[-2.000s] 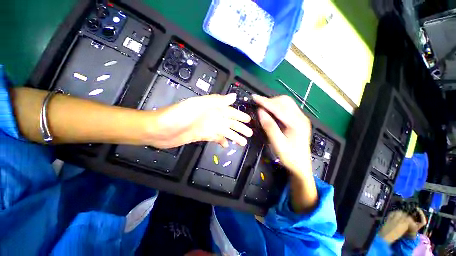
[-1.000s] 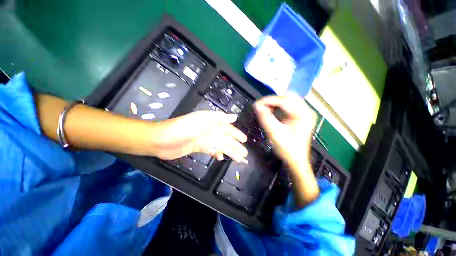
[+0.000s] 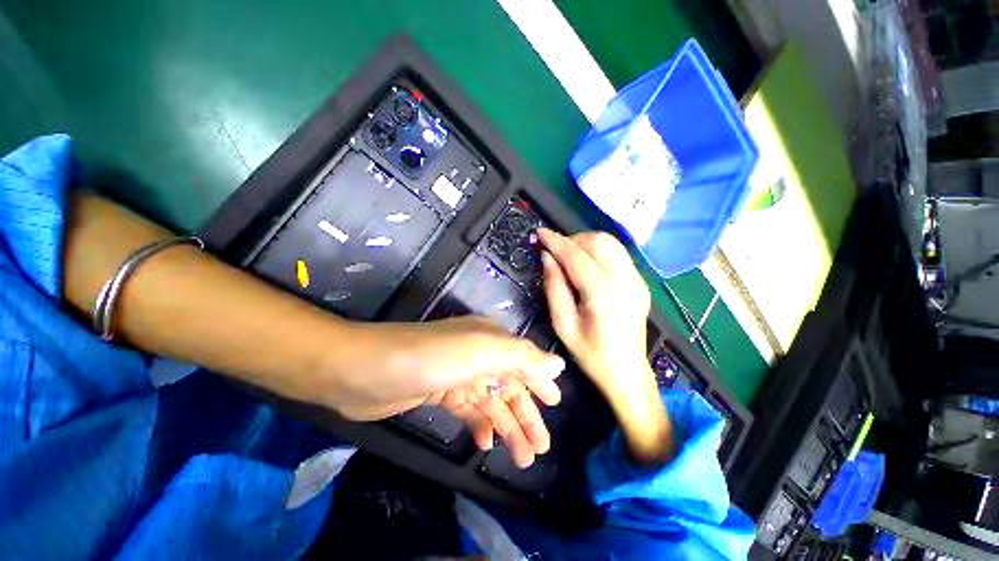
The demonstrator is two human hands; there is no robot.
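Observation:
A black foam tray [image 3: 329, 148] lies slanted across the view with dark phone bodies in its pockets. The leftmost phone body [image 3: 356, 225] is uncovered, with round camera lenses and a pale label at its upper end. My right hand [image 3: 597, 301] has thumb and index fingertips at the camera section [image 3: 511, 232] of the second phone body; whether a tiny part is between them cannot be told. My left hand [image 3: 471, 384] is palm up over that phone's lower part, fingers half curled. Tiny pale glints show at the finger bases; whether they are parts cannot be told.
A blue bin [image 3: 701, 148] with whitish bits stands behind the tray. Thin tweezers [image 3: 695, 327] lie on the green mat [image 3: 263, 66] beside a pale yellow-green board [image 3: 794, 241]. Another black tray [image 3: 816, 438] with phones and a blue container [image 3: 851, 491] are at right.
The view has shifted, showing more mat at left. My right fingertips have moved left, from the third phone's camera section to the second's. My left hand sits lower, more palm up.

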